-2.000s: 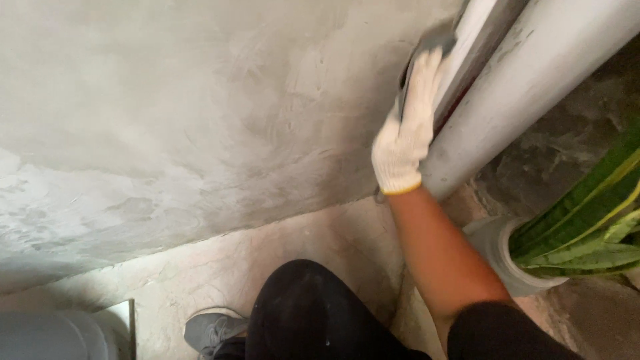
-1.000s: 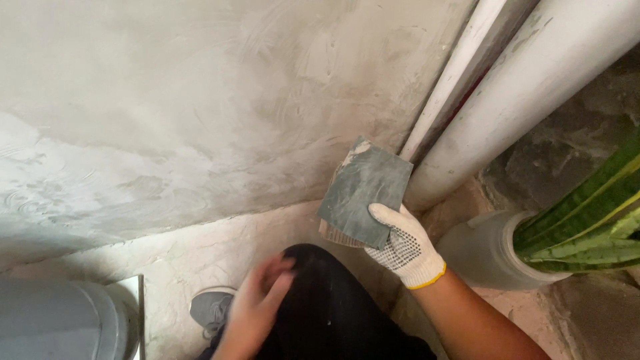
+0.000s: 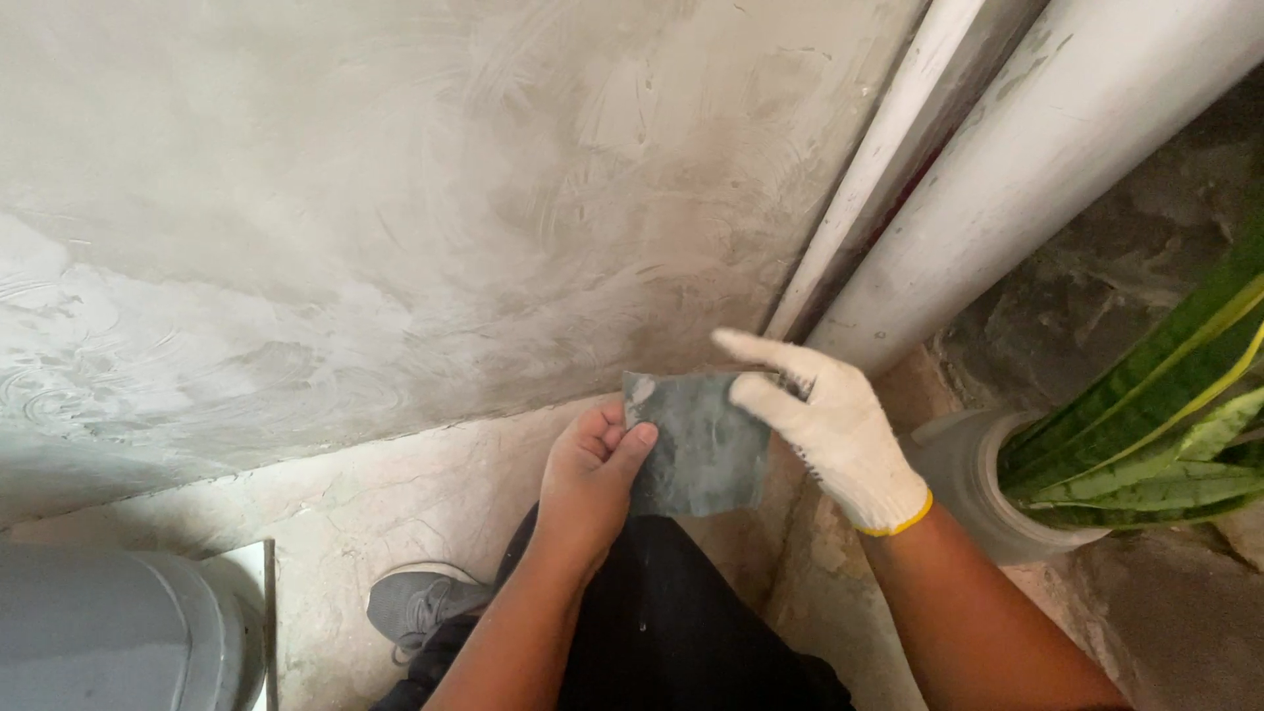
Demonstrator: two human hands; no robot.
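Note:
A dark grey sheet of sandpaper (image 3: 703, 449), dusty and with a pale worn spot at one corner, is above my knee. My bare left hand (image 3: 595, 469) pinches its left edge between thumb and fingers. My right hand (image 3: 825, 420), in a white knit glove with a yellow cuff, is at the sheet's right edge, thumb and forefinger spread; whether a fingertip touches the sheet is unclear. Behind them rises a grey plastered wall (image 3: 425, 217) with swirling smear marks.
A thick pale pipe (image 3: 1027, 168) and a narrow white strip (image 3: 879, 168) run along the wall's right side. A potted plant with long green leaves (image 3: 1136, 434) stands at right. A grey rounded container (image 3: 109, 632) is at lower left, near my shoe (image 3: 425, 602).
My gloved right hand has come down from the wall beside the pipe, and its hold on the sandpaper has loosened. My left hand has come into view and taken the sheet's left edge.

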